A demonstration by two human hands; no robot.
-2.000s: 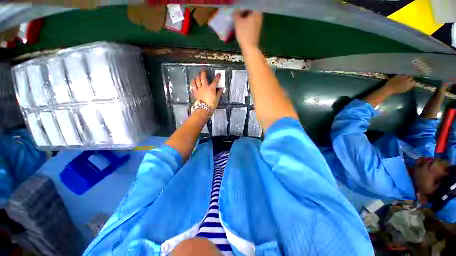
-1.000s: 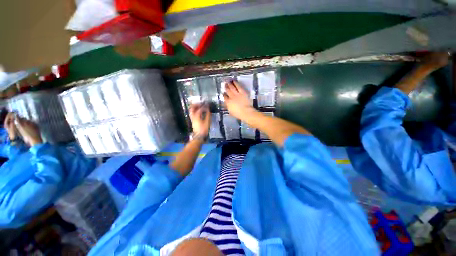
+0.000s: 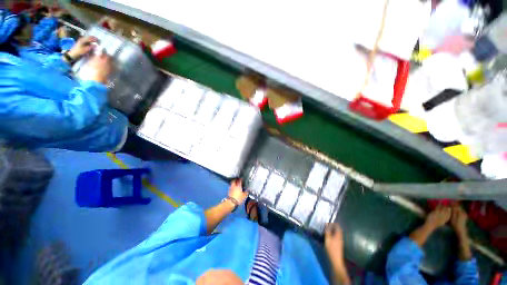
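Note:
A clear blister tray (image 3: 275, 204) lies tilted in view on the dark-green ledge. Its near row of pockets holds whitish wrapped items (image 3: 304, 207); the far row shows two at its right end, and its left part looks dark. My left hand (image 3: 237, 192) is at the tray's near left corner, fingertips on the edge. My right hand (image 3: 334, 240) is at the near right corner, blurred, fingers at the edge. Both hands appear to hold the tray by these corners. A thick tray stack (image 3: 194, 125) with white-filled pockets stands just left of the tray.
Small red cartons (image 3: 289, 112) sit on the green belt (image 3: 333, 131) beyond the trays. A white shelf (image 3: 289, 39) with a large red box (image 3: 397, 86) is above it. Other workers' hands are at left and lower right. A blue stool (image 3: 101, 188) stands at left.
My hands have moved from the pockets out to the tray's near corners. The far-row pocket second from the right now shows a wrapped item uncovered. The view has turned and shows more shelf.

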